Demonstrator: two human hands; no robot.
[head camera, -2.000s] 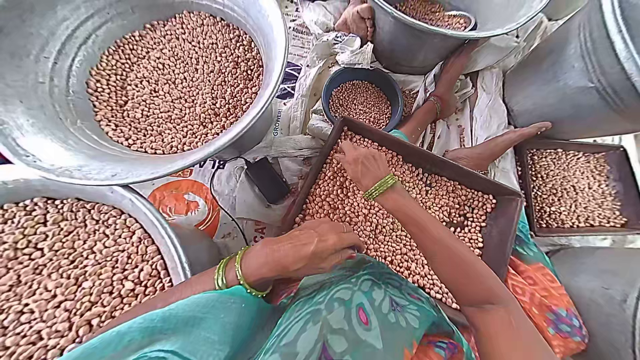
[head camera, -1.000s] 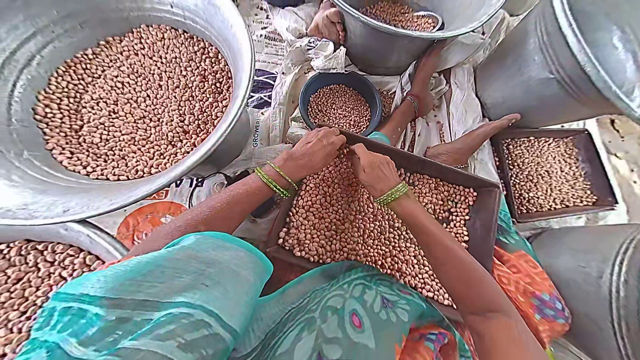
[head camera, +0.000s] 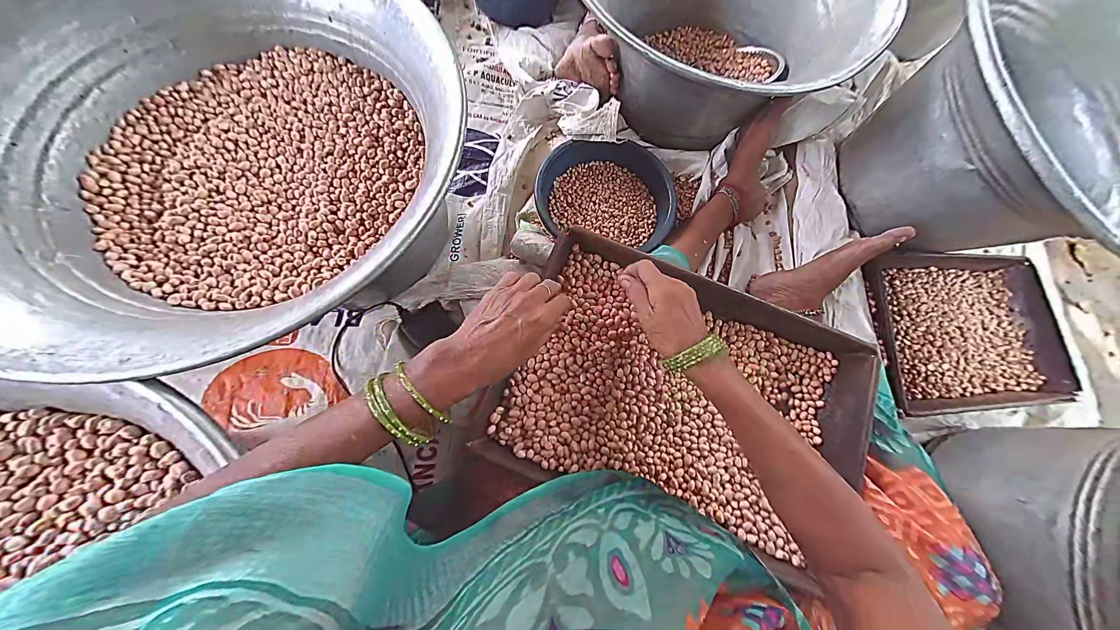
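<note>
A dark rectangular metal tray (head camera: 853, 429) lies tilted across my lap, filled with pinkish-brown nuts or beans (head camera: 612, 411). My left hand (head camera: 516, 319), with green bangles and a ring, is over the tray's upper left part, fingers curled and fingertips bunched. My right hand (head camera: 665, 306), also with green bangles, is just right of it, its thumb and fingers pinched together near the far rim. The hands are apart, with the nuts showing between them. Whether either hand holds a nut is hidden by the fingers.
A large metal basin (head camera: 437, 219) of nuts stands left, another (head camera: 188, 420) lower left. Ahead are a blue bowl (head camera: 665, 188) of nuts and a metal tub (head camera: 682, 114) with a small dish. A second tray (head camera: 1054, 350) and large metal vessels (head camera: 945, 149) stand right. Bare feet (head camera: 822, 271) rest on printed sacks.
Both hands were close together at the tray's far corner one second ago; now they are farther apart. Two seconds ago my left hand was at the near left edge of the tray.
</note>
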